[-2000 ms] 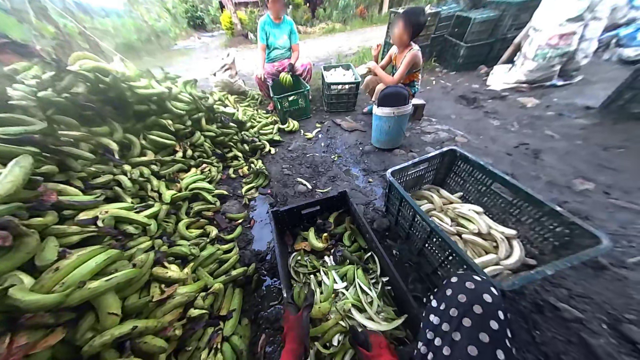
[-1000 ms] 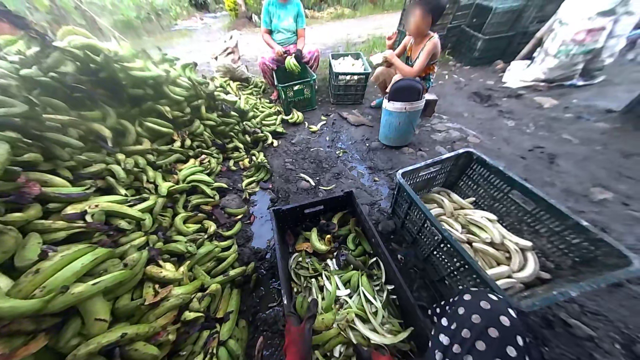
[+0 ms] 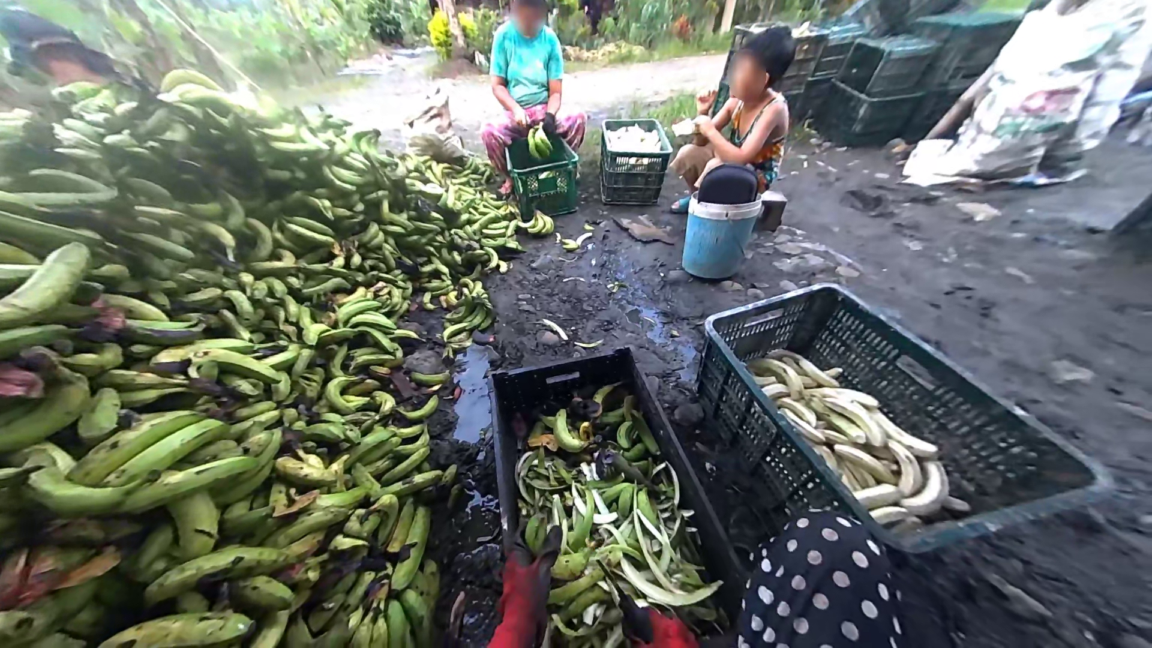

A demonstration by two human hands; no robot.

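Observation:
My left hand (image 3: 529,576), in a red and black glove, is at the near left side of a black plastic crate (image 3: 700,504). My right hand (image 3: 655,621), gloved alike, sits low at the frame's bottom over the peels; whether either hand holds something cannot be told. Inside the crate lie green banana peels (image 3: 661,549) and some green bananas (image 3: 569,434). To the right, a dark green plastic crate (image 3: 999,405) holds peeled bananas (image 3: 868,432). A large heap of green bananas (image 3: 360,387) fills the left side.
Across the wet, muddy ground, a person (image 3: 526,72) holds green bananas over a green crate (image 3: 543,189). Another person (image 3: 751,117) sits by a crate of pale pieces (image 3: 634,166) and a blue bucket (image 3: 717,243). Stacked crates (image 3: 877,90) and a white sack (image 3: 1008,99) stand behind.
My right hand shows a little more than one second ago. The person at the back, bent over a green crate, holds green bananas in a slightly different position.

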